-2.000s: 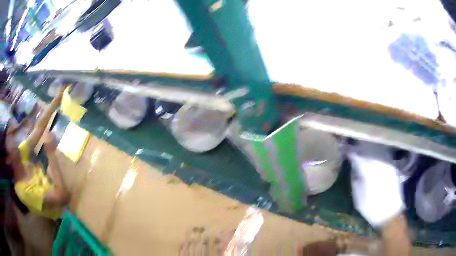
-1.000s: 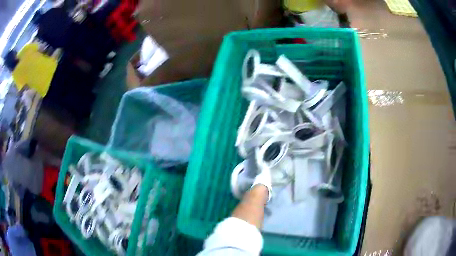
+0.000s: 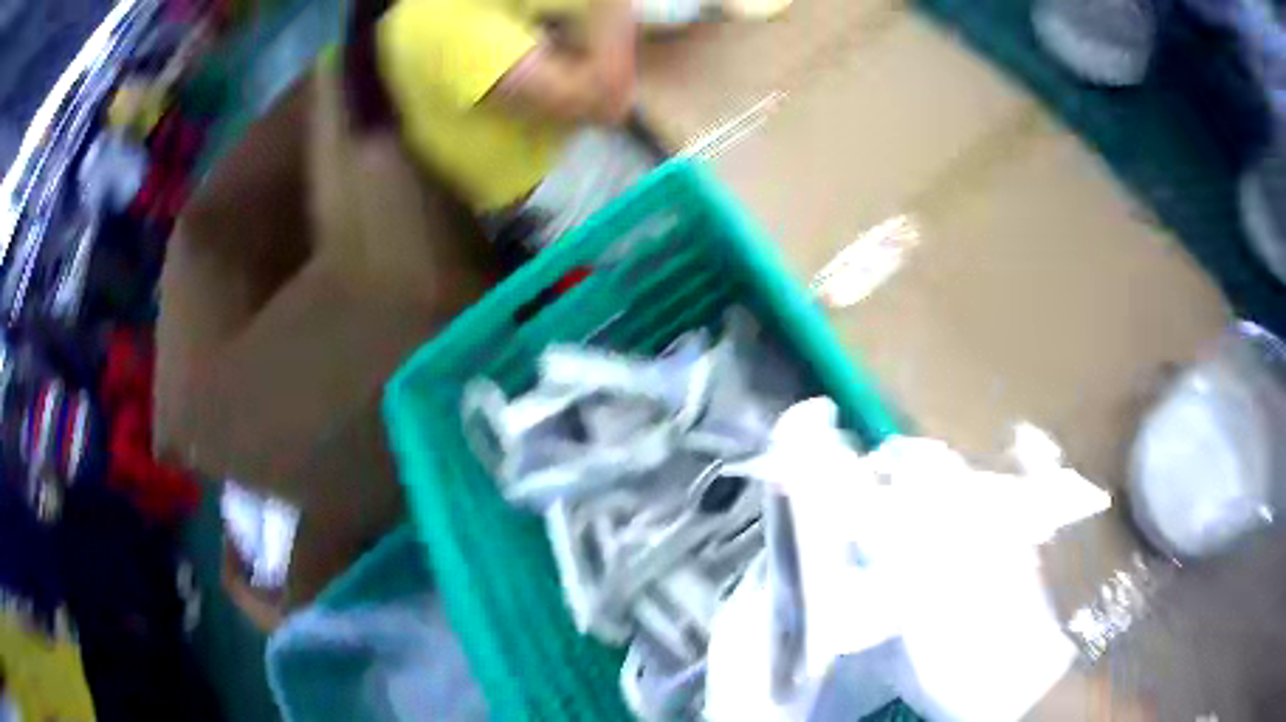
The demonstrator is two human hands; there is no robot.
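A blurred, overexposed white mass covers the lower right of the green crate (image 3: 451,522) and the cardboard beside it. My gloved right hand (image 3: 987,578) is in this mass, with a bit of bare wrist at the bottom edge. White cloth or glove fabric spreads around it; I cannot tell what it grips. My left hand cannot be told apart from the white mass. Pale grey-white ring-and-arm parts (image 3: 635,480) lie piled in the crate. A clear jug (image 3: 1203,459) shows its pale round end at the right, on the bench.
Brown cardboard (image 3: 1015,254) with shiny tape covers the bench. A person in a yellow shirt (image 3: 473,92) is at the top, just beyond the crate. A smaller crate with a clear liner (image 3: 374,656) is at the lower left. More jugs (image 3: 1097,35) are on the green conveyor at upper right.
The view has swung, so the crate now looks tilted and lower. The left hand that reached among the parts no longer shows clearly there; a white mass with my right hand appears at the crate's right.
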